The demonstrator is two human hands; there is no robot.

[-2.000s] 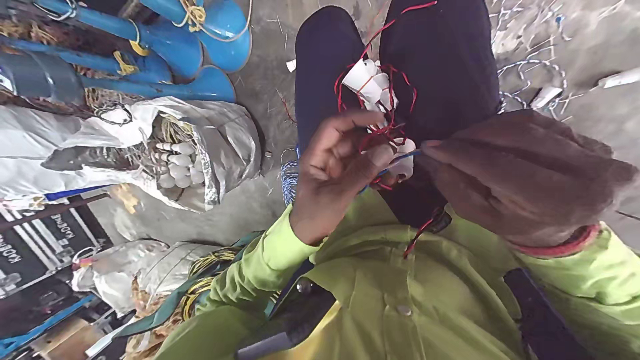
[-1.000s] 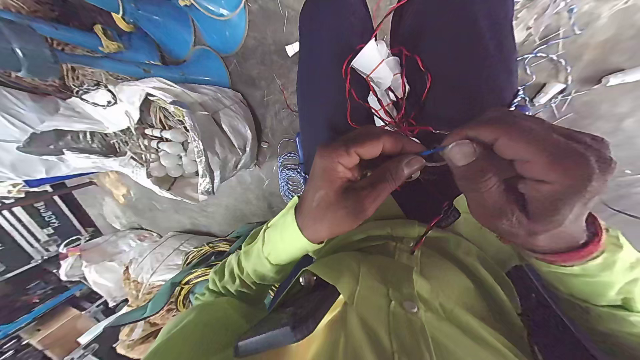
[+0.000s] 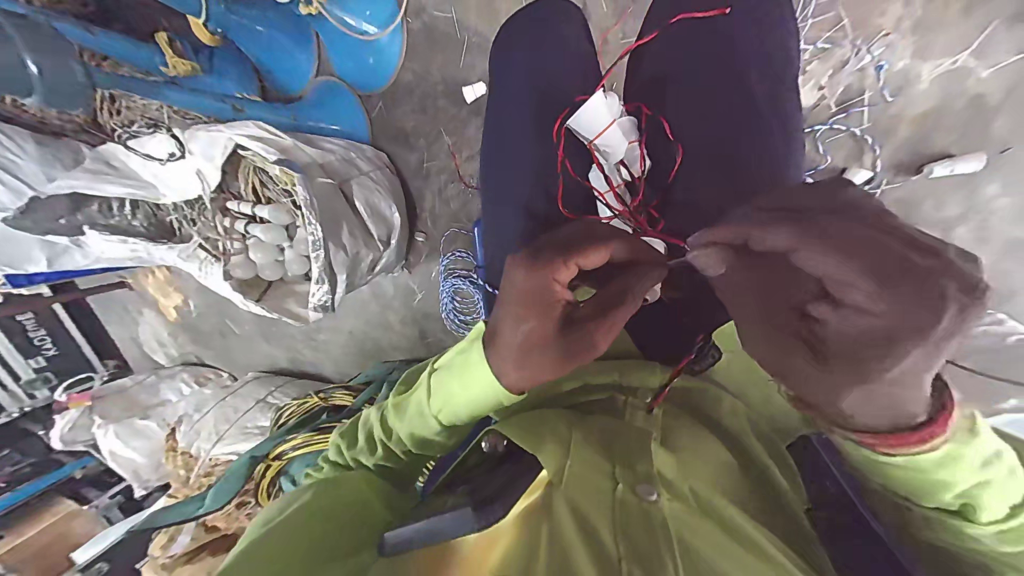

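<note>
Over my lap, my left hand [image 3: 572, 300] pinches a thin wire end between thumb and forefinger. My right hand [image 3: 840, 296] faces it, its thumb and forefinger closed on the same small spot of wire; the fingertips nearly meet. Just beyond them, a tangle of red wire [image 3: 676, 148] lies between my thighs, looped around several white bulb holders or similar white plastic pieces [image 3: 600, 124]. A short red and black wire [image 3: 678, 376] lies at my shirt's front below the hands. The exact joint between the fingertips is too small to make out.
At the left, a white woven sack [image 3: 360, 208] holds several white bulbs [image 3: 268, 250] and wires, with blue horn-shaped objects [image 3: 332, 112] behind it. A coil of blue and white wire [image 3: 462, 292] lies beside my leg. Wire scraps and a white fitting [image 3: 956, 166] lie on the floor at right.
The blue wire piece seen between my fingertips earlier no longer shows plainly. My hands remain close together, and my right hand has turned with its fingertips near the red wire.
</note>
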